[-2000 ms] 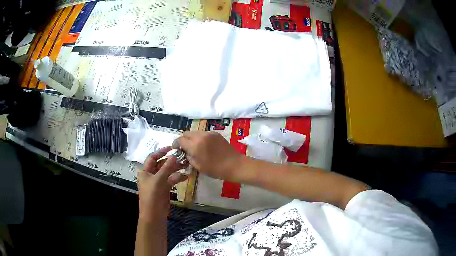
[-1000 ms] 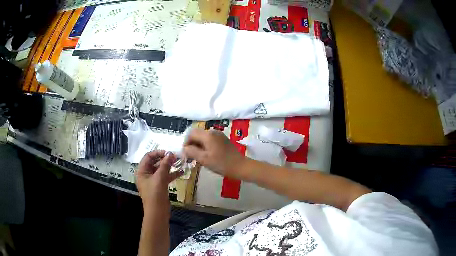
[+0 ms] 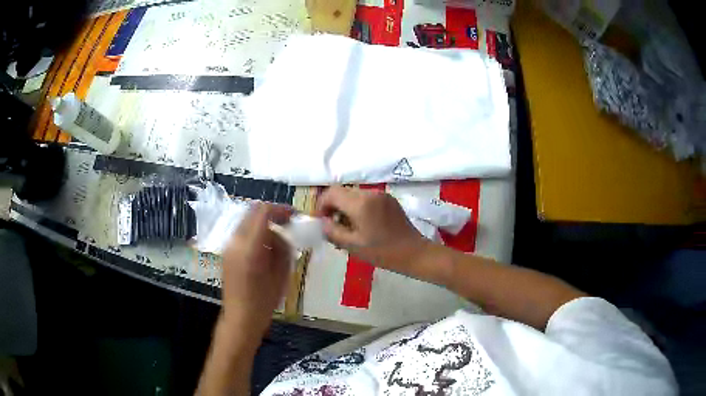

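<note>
My left hand point(image 3: 259, 251) and my right hand point(image 3: 368, 224) are close together at the bench's front, both bare and a little blurred. Between them they hold a small whitish accessory bag point(image 3: 308, 232), one side each. What is inside it cannot be made out. A stack of small accessory bags point(image 3: 213, 220) lies just left of my left hand, partly hidden by it. Left of that is a tight row of small black accessories point(image 3: 161, 214). Filled accessory bags point(image 3: 449, 216) lie to the right, partly behind my right hand. A charging cable point(image 3: 206, 160) lies behind the stack.
Large white product poly bags point(image 3: 418, 116) lie flat behind my hands. A plastic bottle point(image 3: 85, 122) lies at the back left. Flattened printed cartons point(image 3: 186, 46) cover the bench. On the right, a yellow table point(image 3: 596, 178) bears a clear bag of cables point(image 3: 631, 93).
My right hand has moved slightly right. My left hand has risen and turned over the stack's edge. The small bag now stretches between both hands.
</note>
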